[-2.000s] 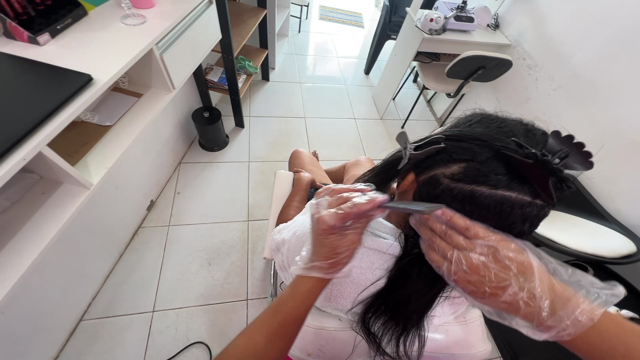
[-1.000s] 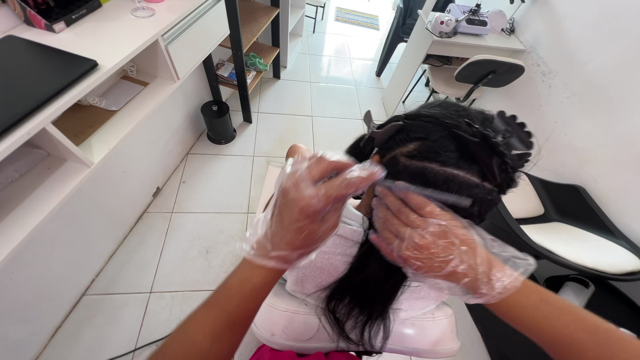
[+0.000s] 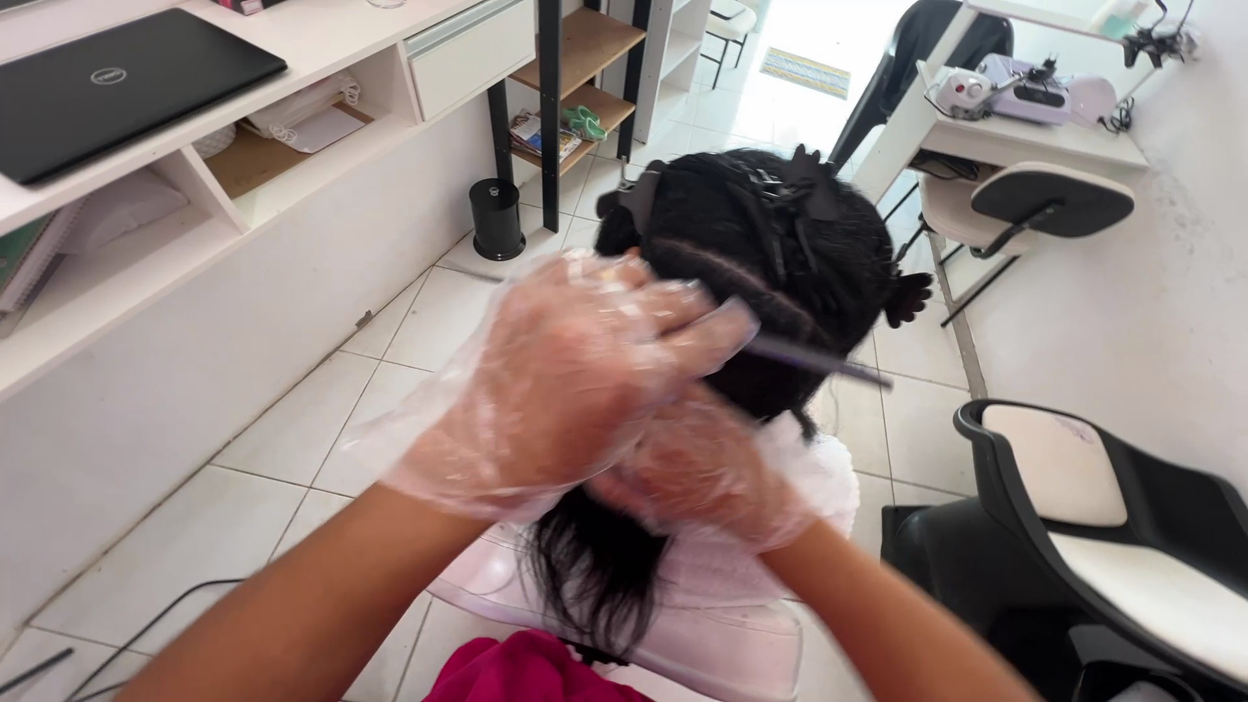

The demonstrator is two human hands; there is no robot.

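Note:
Both my hands wear clear plastic gloves and overlap behind a seated person's head of black hair (image 3: 829, 224). My left hand (image 3: 575, 380), nearer the camera, has a slim dark comb-like tool (image 3: 824, 361) at its fingertips; it points right across the hair and is blurred. Beneath it, my right hand (image 3: 692, 468) is closed around a lock of hair, whose loose ends (image 3: 600, 575) hang below. A pale parting line runs across the head. Black hair clips (image 3: 634, 200) hold up the upper sections, and another clip (image 3: 909, 297) sits at the right side.
A white towel (image 3: 834, 487) lies over the person's shoulders, above a pale chair back (image 3: 721, 639). At left stands a white counter (image 3: 331, 195) with a laptop (image 3: 136, 88); a black bin (image 3: 495, 219) is beyond. A black-and-white salon chair (image 3: 1014, 507) stands at right. A cable (image 3: 146, 624) lies on the floor.
My hands, apart on either side of the tool two seconds ago, now overlap lower behind the head. The tool now sticks out to the right from my left fingers. The view has shifted.

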